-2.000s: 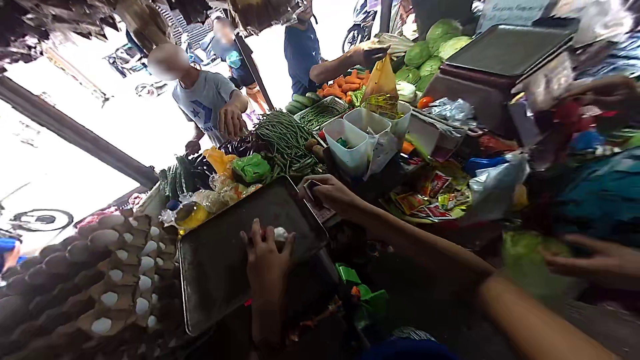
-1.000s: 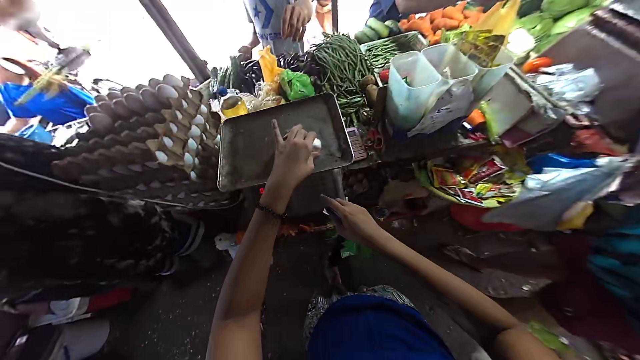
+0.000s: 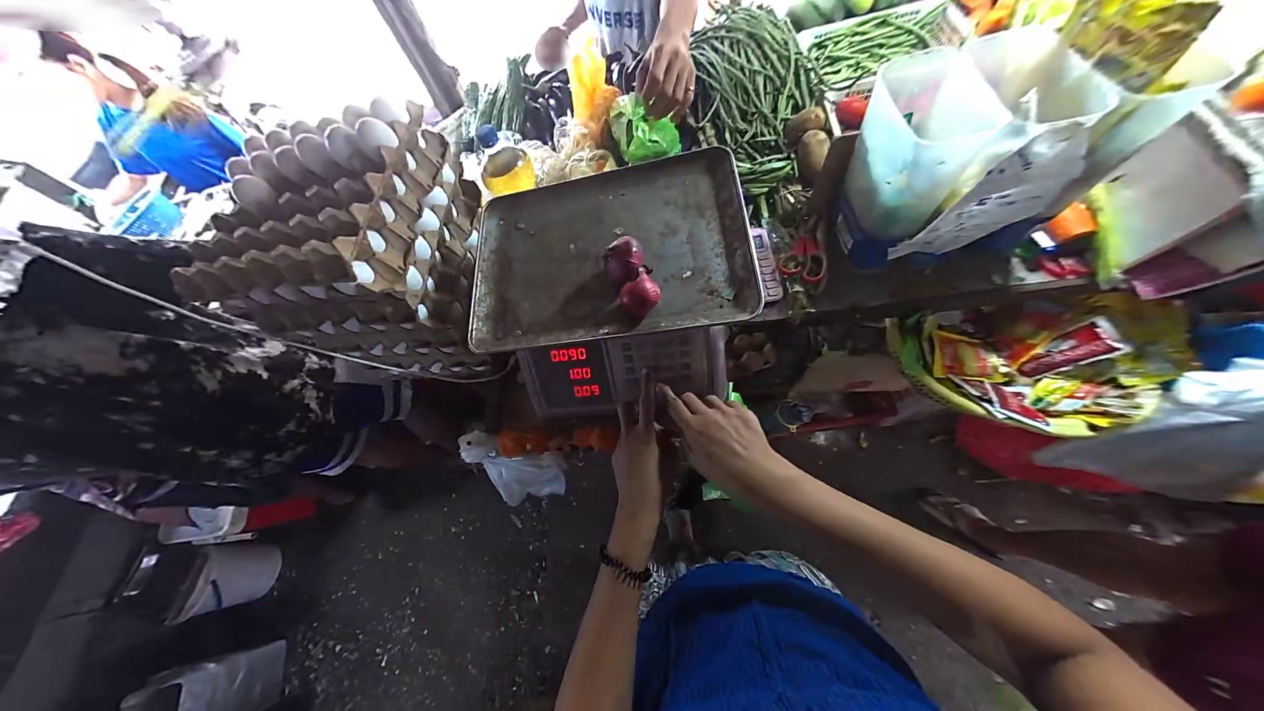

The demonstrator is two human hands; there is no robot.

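Observation:
Small red onions (image 3: 637,286) lie together on the metal tray (image 3: 533,267) of a digital scale. Below the tray, the scale's display and keypad panel (image 3: 662,360) shows lit red digits. My left hand (image 3: 640,459) is at the panel's lower edge, its index finger extended toward the keys, holding nothing that I can see. Beside it on the right, my right hand (image 3: 721,434) reaches to the same keypad, fingers partly curled with the index finger forward. Whether either fingertip presses a key is not clear.
Stacked egg trays (image 3: 365,217) stand left of the scale. Behind it are green beans (image 3: 750,79), a green plastic bag (image 3: 642,133) and another person's hand (image 3: 667,74). To the right are white plastic containers (image 3: 918,138), scissors (image 3: 805,262) and a basket of sachets (image 3: 1047,375).
My left hand has moved off the tray down to the keypad, and the onions now show on the tray. My right hand is beside it at the keys. The view has shifted.

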